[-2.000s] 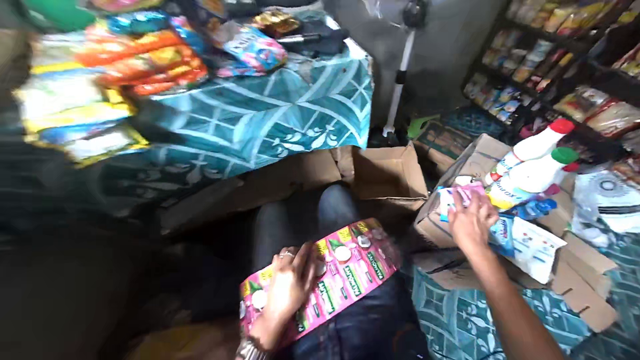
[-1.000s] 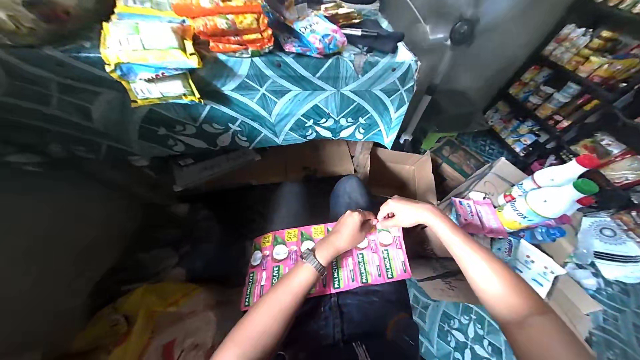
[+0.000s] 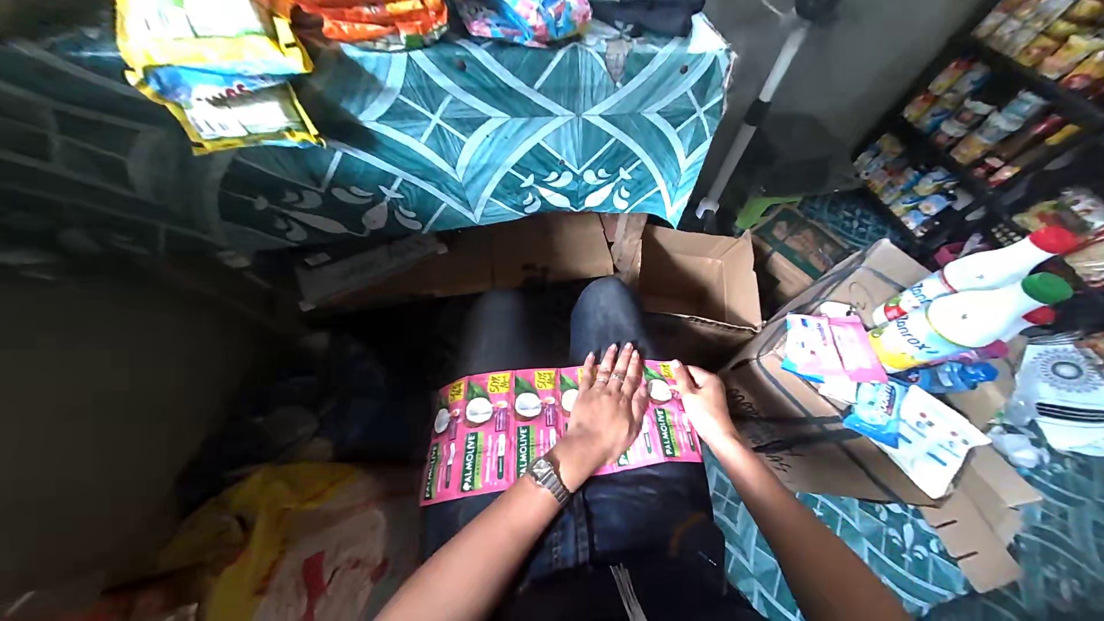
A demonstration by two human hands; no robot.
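Note:
A strip of pink Palmolive sachets (image 3: 526, 423) lies across my thighs, printed with coconut halves. My left hand (image 3: 608, 405), with a metal wristwatch (image 3: 549, 479) at its wrist, rests flat on the strip right of its middle, palm down. At the strip's upper right corner, the fingers of my right hand (image 3: 703, 397) are closed on the edge. To the right, pink and white packets (image 3: 832, 347) and Zonrox bottles (image 3: 957, 323) stand or lie on a cardboard box.
Ahead is a table with a teal patterned cloth (image 3: 517, 129), with yellow packs (image 3: 246, 112) hanging over its edge. An open cardboard box (image 3: 699, 272) sits beyond my knees. Stocked shelves (image 3: 975, 112) stand at the right, a yellow bag (image 3: 285, 526) at lower left.
My right hand was at the packets on the box two seconds ago and is now at the strip's right end. My left hand now lies flat on the strip.

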